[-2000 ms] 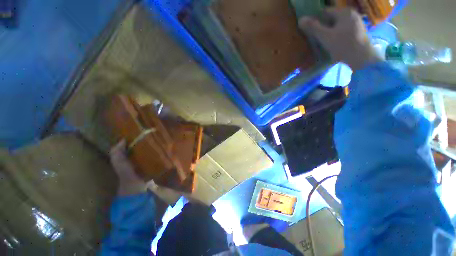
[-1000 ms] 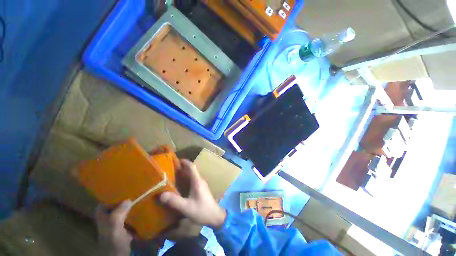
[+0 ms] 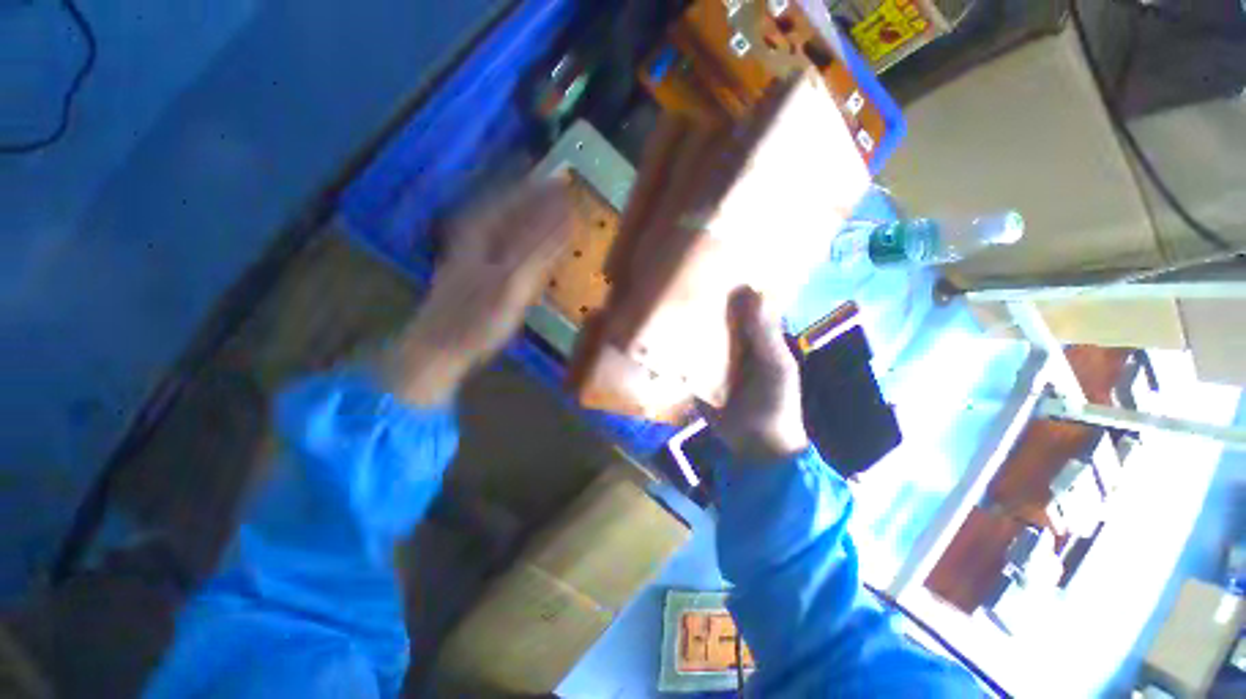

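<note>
A banded stack of orange fixture plates is tilted above the blue bin, its face washed out by glare. My right hand is shut on the lower right side of the stack. My left hand is blurred, left of the stack over the bin; its fingers are not clear and a gap shows between it and the stack. Below them in the bin lies a grey-green framed fixture. More orange fixtures lie at the bin's far end.
A black fixture plate lies right of the bin, near a clear bottle. A small framed fixture and a carton are nearer me. A metal rack with brown plates stands at right.
The banded stack has moved from the cardboard up and right, over the bin. My left hand has come off it and moved up to the bin. My right hand still holds it.
</note>
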